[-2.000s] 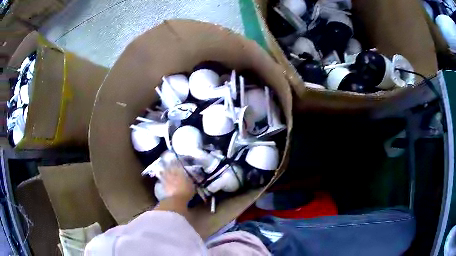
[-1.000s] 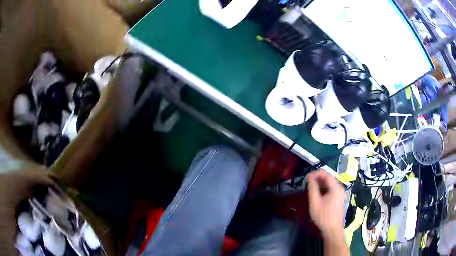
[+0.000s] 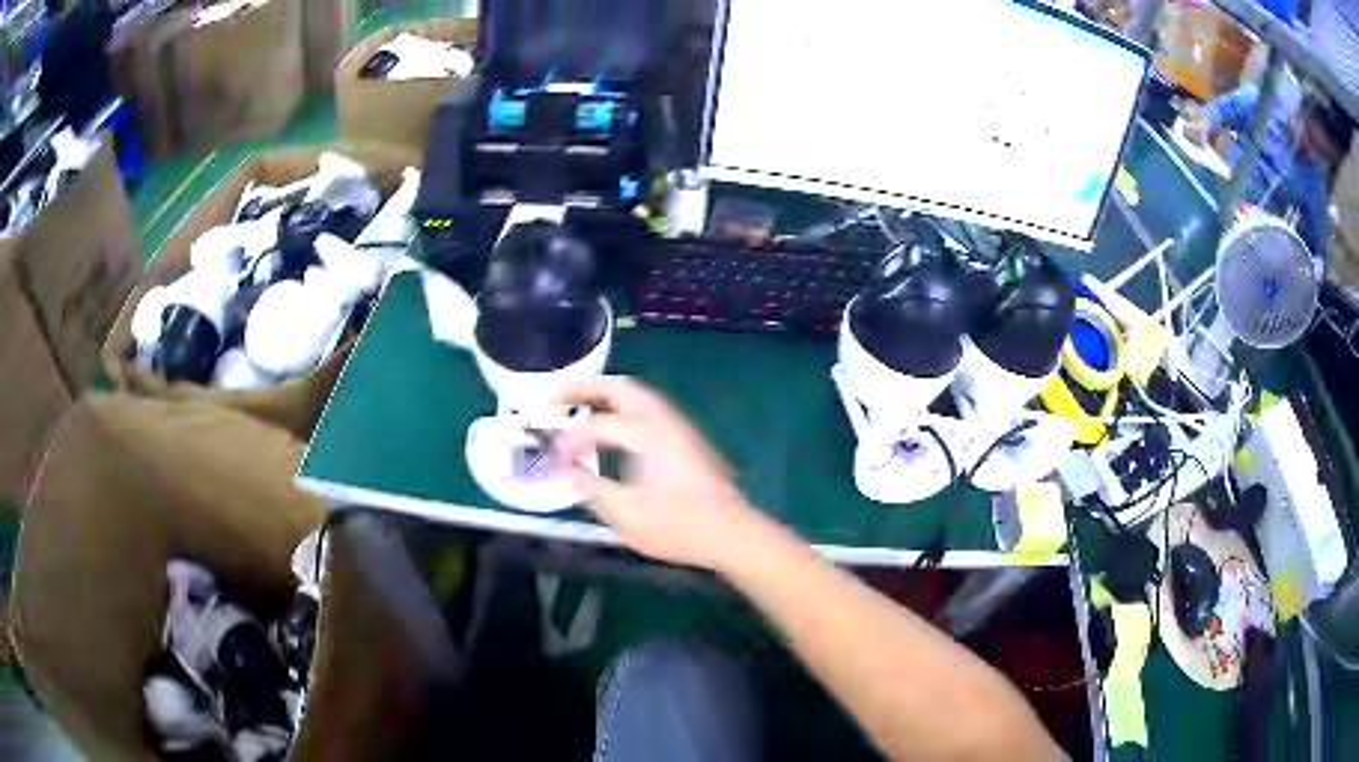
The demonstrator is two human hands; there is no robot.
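Observation:
A white PTZ camera [image 3: 544, 320] with a glossy black ball head stands at the left of the green bench, its round white base near the front edge. My right hand [image 3: 656, 469] reaches in from the lower right, fingers curled at the right side of that base. It is blurred, and whether the fingers grip the base cannot be told. Two more cameras [image 3: 902, 335] [image 3: 1017, 328] stand side by side at the right, near the front edge. My left hand is not in view.
A large bright monitor [image 3: 924, 112] and a black keyboard [image 3: 760, 283] are behind. Cardboard bins [image 3: 119, 521] with cameras stand at the left. Tape rolls [image 3: 1095, 350], tangled cords, a small fan [image 3: 1267, 280] and a mouse [image 3: 1192, 588] on a round pad are at the right.
The view has swung from the bin to the bench. A camera now stands at the bench's left, where bare green top showed before. My right hand has moved from below the bench edge to its base.

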